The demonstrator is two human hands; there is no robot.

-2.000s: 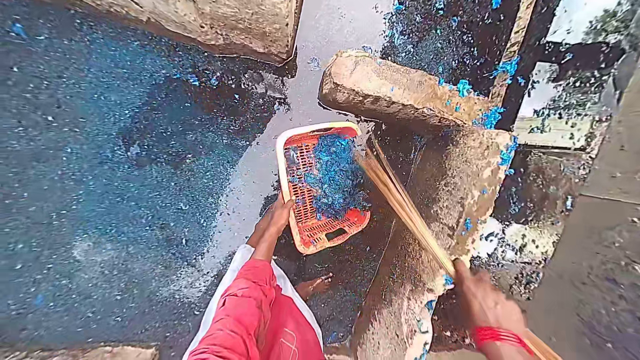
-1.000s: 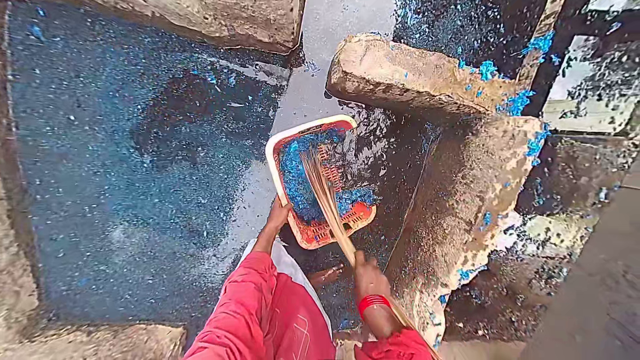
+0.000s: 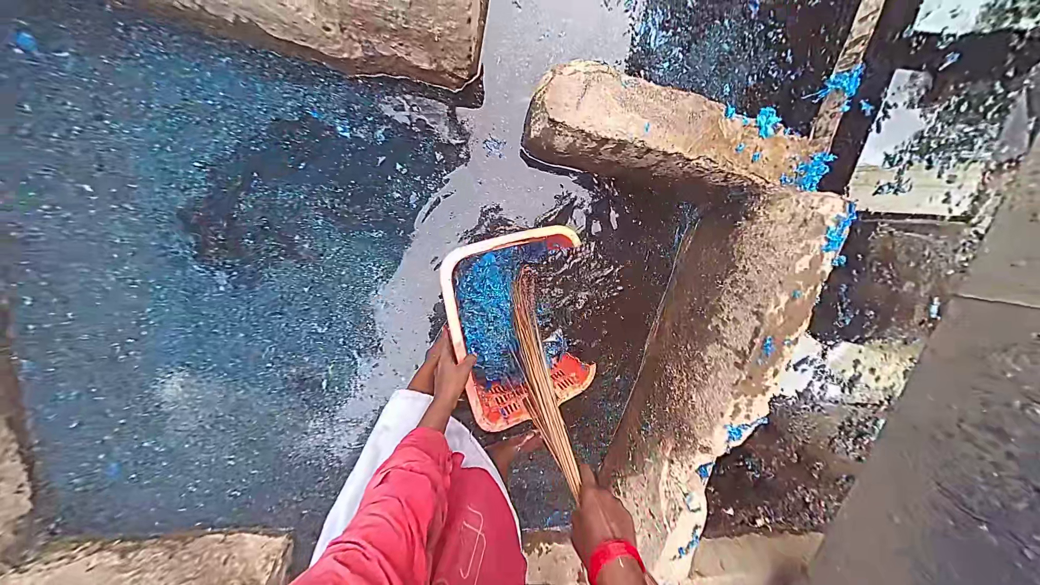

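Observation:
My left hand (image 3: 448, 374) grips the left rim of an orange plastic basket (image 3: 497, 414) with a pale edge. Blue shredded material (image 3: 489, 309) covers much of the basket's inside. The basket is tilted, and its right side lies in dark water. My right hand (image 3: 601, 520), with a red band at the wrist, is closed round a broom of thin sticks (image 3: 540, 382). The broom's tips reach over the basket, against the blue material.
Shallow water (image 3: 203, 325) with floating blue bits spreads on the left. A rough concrete wall (image 3: 715, 325) runs along the right, joined to a concrete block (image 3: 642, 122) dotted with blue scraps. Another block (image 3: 366, 32) stands at the top. My bare foot (image 3: 513, 447) shows below the basket.
The broom has moved left from the concrete wall to over the basket, along with my right hand. Blue material now lies more toward the basket's left side. My left hand still holds the rim.

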